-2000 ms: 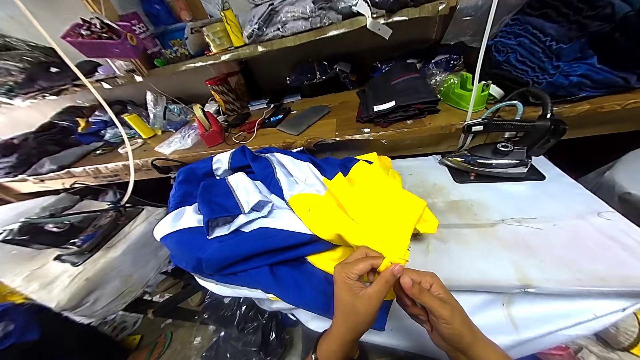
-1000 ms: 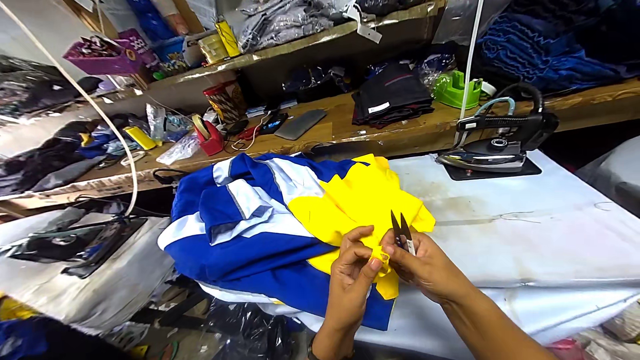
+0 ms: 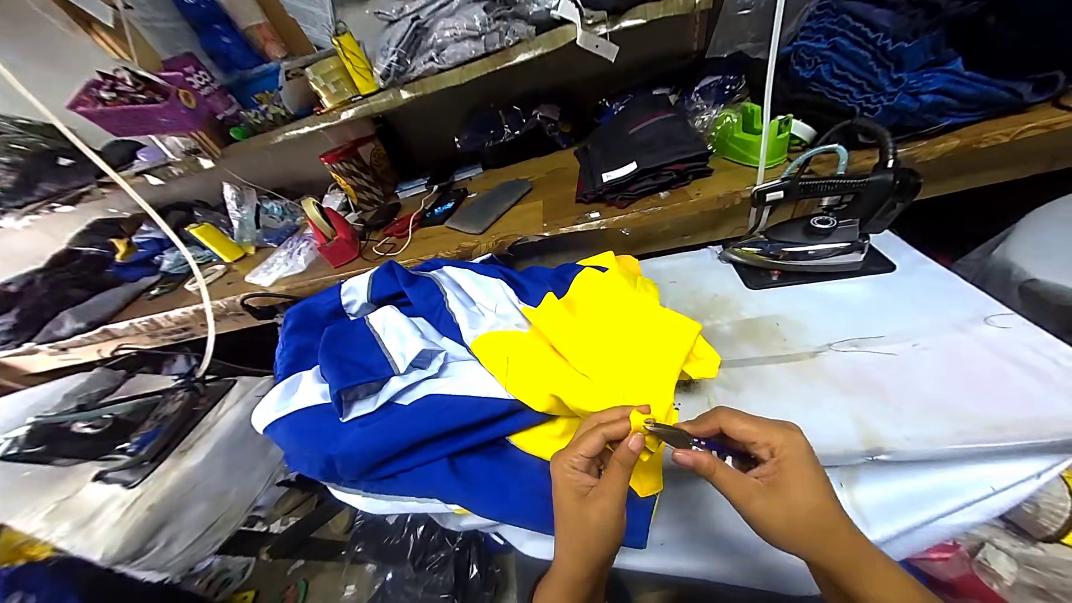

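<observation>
A blue, white and yellow garment (image 3: 452,394) lies bunched at the near edge of a white-covered ironing table (image 3: 804,402). My left hand (image 3: 595,486) pinches a small fold of its yellow fabric (image 3: 611,343) between thumb and fingers. In my right hand (image 3: 754,477) is a pair of small thread snips (image 3: 691,440), held with the blades pointing left and their tips at the pinched fold. Whether the tips touch the cloth or a thread cannot be told.
A steam iron (image 3: 804,247) rests on a black pad at the table's back right. Behind runs a wooden shelf (image 3: 553,209) with folded dark clothes (image 3: 641,155), a green tape dispenser (image 3: 749,138) and a red tape dispenser (image 3: 335,239). Another iron (image 3: 109,427) stands at the left.
The snips pointed upward in my right hand a second ago; now their blades are turned left to the yellow fold. My left hand keeps pinching the yellow fabric.
</observation>
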